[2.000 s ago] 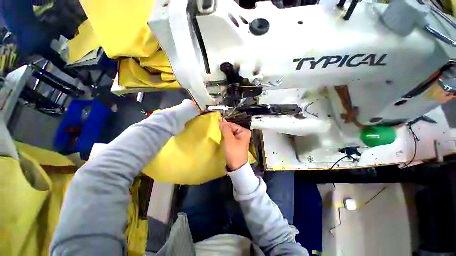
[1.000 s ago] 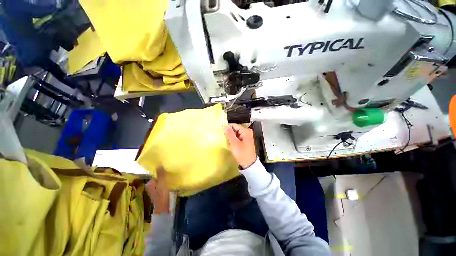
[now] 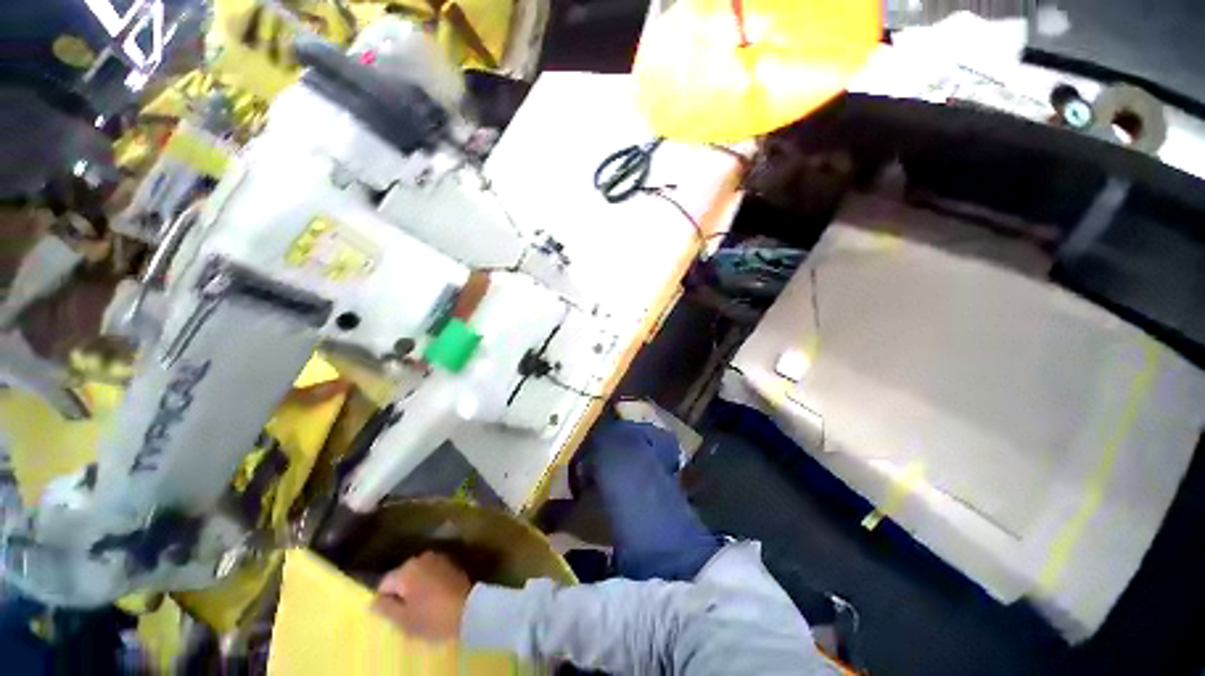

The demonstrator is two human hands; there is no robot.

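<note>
The yellow bag body panel (image 3: 324,621) is at the bottom left, below the end of the sewing machine's arm. A curved yellow rim with a dark inside shows behind my hand. My right hand (image 3: 426,597) is closed on the panel's upper edge. The white sewing machine (image 3: 225,383) stands tilted in view at the left, with a green part (image 3: 453,346) near its base. The needle area is blurred, so I cannot tell if the panel touches it. My left hand is out of the picture.
Dark-handled scissors (image 3: 625,172) lie on the white machine table (image 3: 562,119). An orange-yellow disc (image 3: 753,66) is at the table's far end. A large grey-beige cardboard sheet (image 3: 965,396) lies at the right. Yellow pieces are heaped beyond the machine. Rolls (image 3: 1130,119) are at the upper right.
The view has swung right, so the machine now shows at the left and the disc and scissors are in view. The panel is away from the picture's middle. My left hand has left the picture.
</note>
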